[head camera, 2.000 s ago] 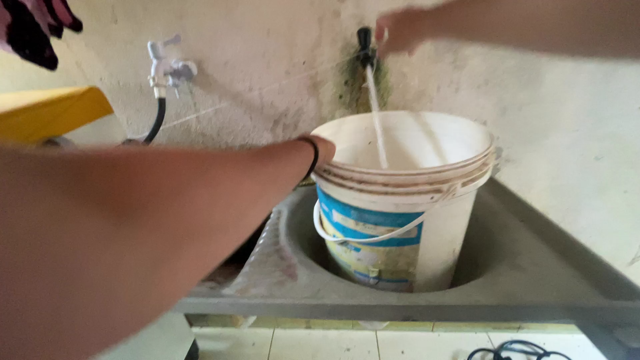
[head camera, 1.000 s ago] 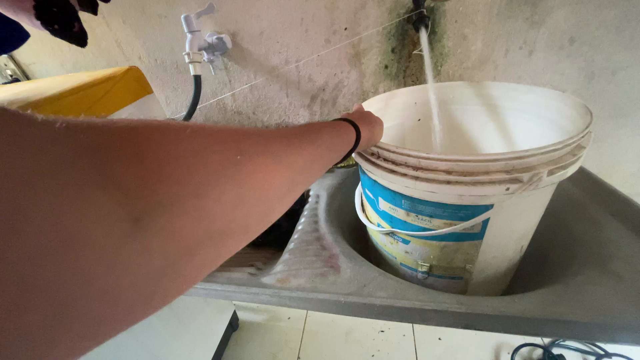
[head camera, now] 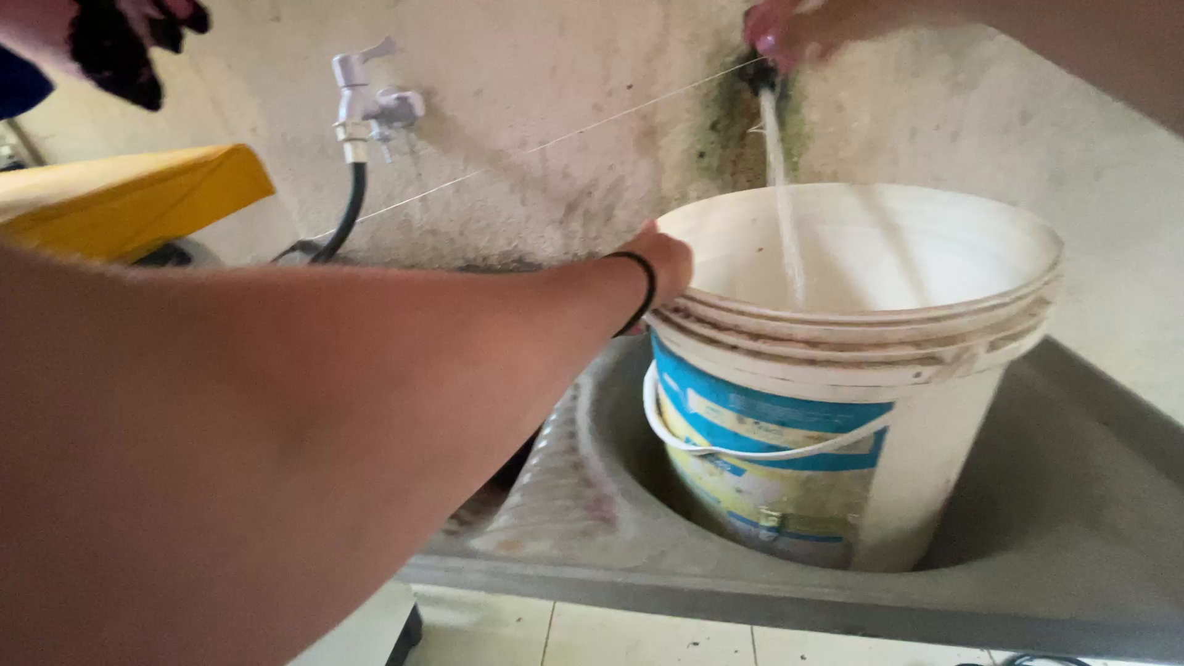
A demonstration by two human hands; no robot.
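Observation:
A white plastic bucket point(head camera: 943, 462) with a blue and yellow label and a thin white handle stands in the basin of a grey laundry sink point(head camera: 592, 592). My left hand point(head camera: 668, 264), a black band at its wrist, grips the bucket's left rim; most of its fingers are hidden. At the top, my right hand point(head camera: 786, 35) has its fingers on the dark wall tap point(head camera: 760, 74). Water point(head camera: 784, 203) runs from this tap into the bucket. The water level inside is out of sight.
Left on the wall is a white plastic tap point(head camera: 353, 102) with a black hose point(head camera: 347, 213). A thin string point(head camera: 573, 131) crosses the wall. A yellow cover point(head camera: 157, 194) lies at left, dark-patterned cloth point(head camera: 116, 51) hangs above, and a cable point(head camera: 1036, 660) rests on the floor.
My right hand, at the tap two seconds ago and out of view one second ago, is at the tap again. My left hand stays on the bucket rim, and the water keeps running.

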